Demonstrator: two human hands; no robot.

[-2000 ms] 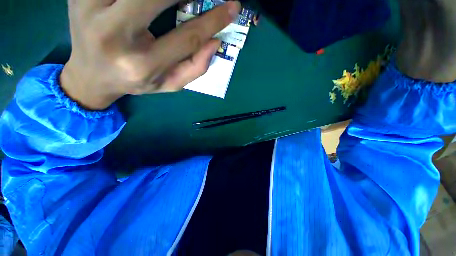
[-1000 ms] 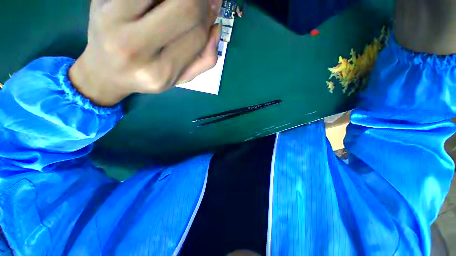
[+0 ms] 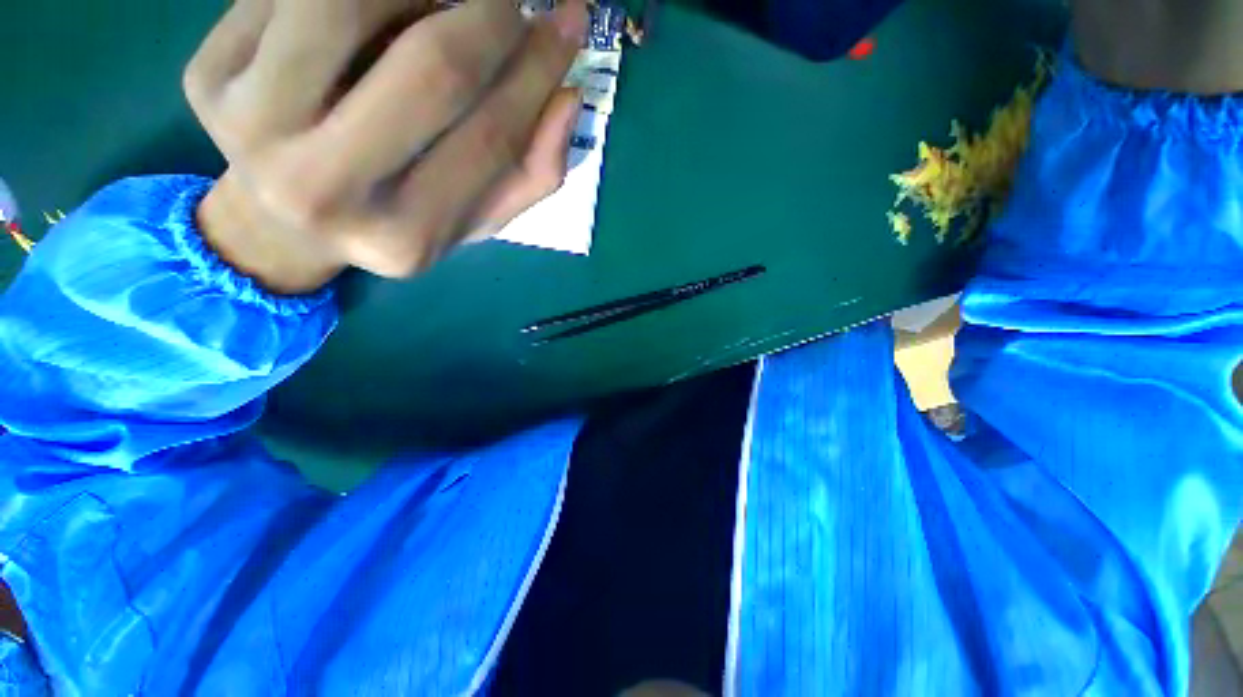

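The white test board (image 3: 579, 191) lies on the dark-green bench mat at the top centre, with circuitry at its far end. My left hand (image 3: 395, 143) is over its left part, with fingers curled; the fingertips are at the circuitry and what they touch is hidden. My right hand is out of the picture past the top edge; only the right wrist and blue sleeve show. A dark panel (image 3: 804, 21), perhaps a screen, is cut off by the top edge right of the board.
Black tweezers (image 3: 648, 304) lie on the mat (image 3: 763, 177) below the board. A heap of yellow scraps (image 3: 961, 177) lies beside the right sleeve. A small red piece (image 3: 862, 49) is by the dark panel. A red-and-white item (image 3: 11, 215) shows at the far left edge.
The view has shifted a little. The dark panel has moved up and left, so less of it shows. My left hand has moved slightly and its fingers have curled more over the board.
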